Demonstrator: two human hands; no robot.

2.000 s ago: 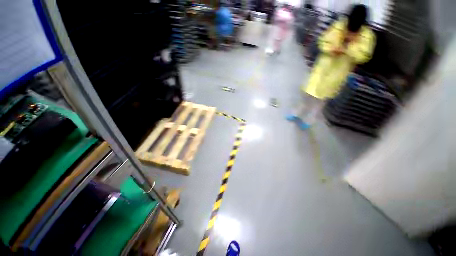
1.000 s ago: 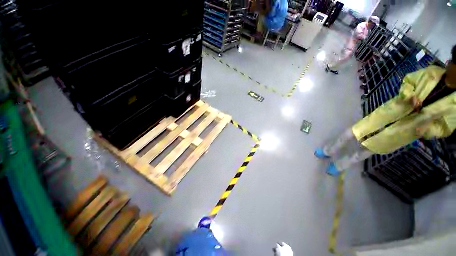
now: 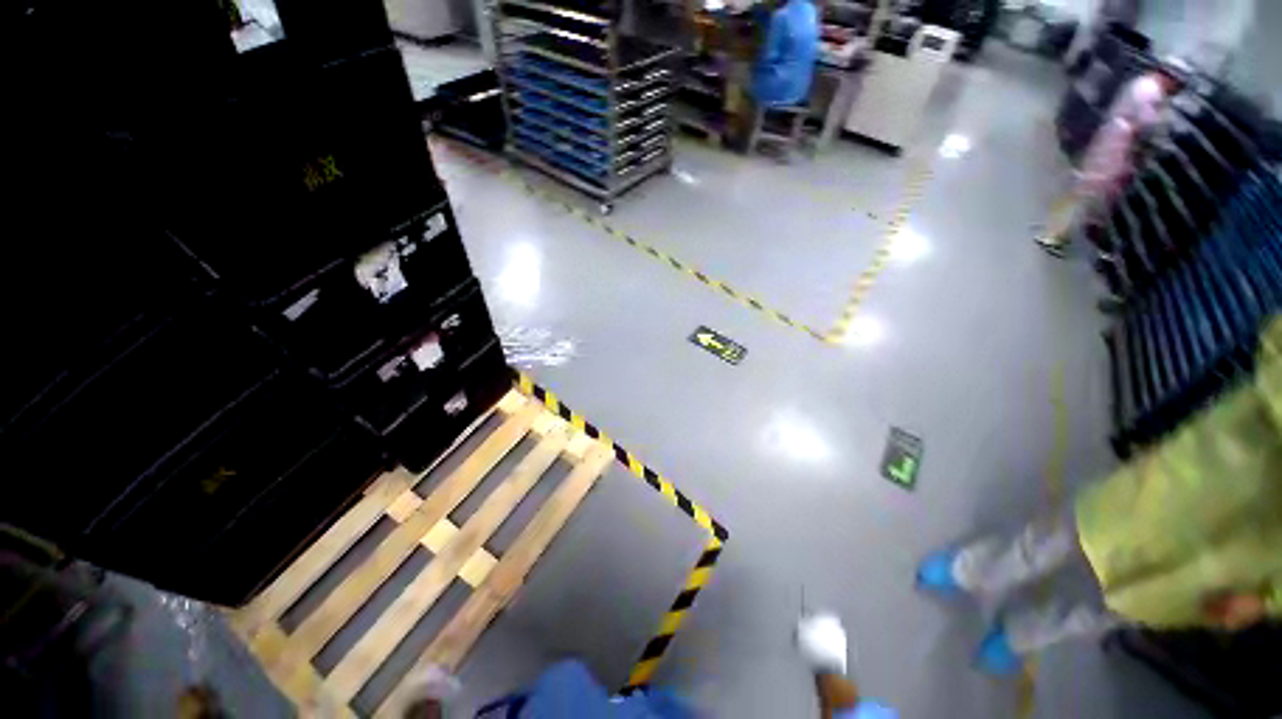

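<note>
My right hand (image 3: 823, 642), in a white glove, is small and low right of centre, below a blue sleeve's level. A thin line stands above it; whether the hand holds it is too small to tell. A blurred pale shape at the bottom edge, over the pallet, looks like my left hand (image 3: 425, 691); its fingers cannot be made out. A wooden pallet (image 3: 478, 566) lies on the floor at lower left. Black totes (image 3: 324, 176) with yellow characters are stacked high beside and behind it.
Yellow-black tape (image 3: 675, 495) runs around the pallet's corner. A person in a yellow smock (image 3: 1181, 520) stands close at right. A wheeled rack (image 3: 577, 120) is at the back left. Dark racks (image 3: 1202, 302) line the right. People in blue and pink are farther back.
The pallet and stacked totes appear nearer, and the green bench has left the view. The yellow-smocked person is lower at the right edge. My gloved right hand has risen into fuller view.
</note>
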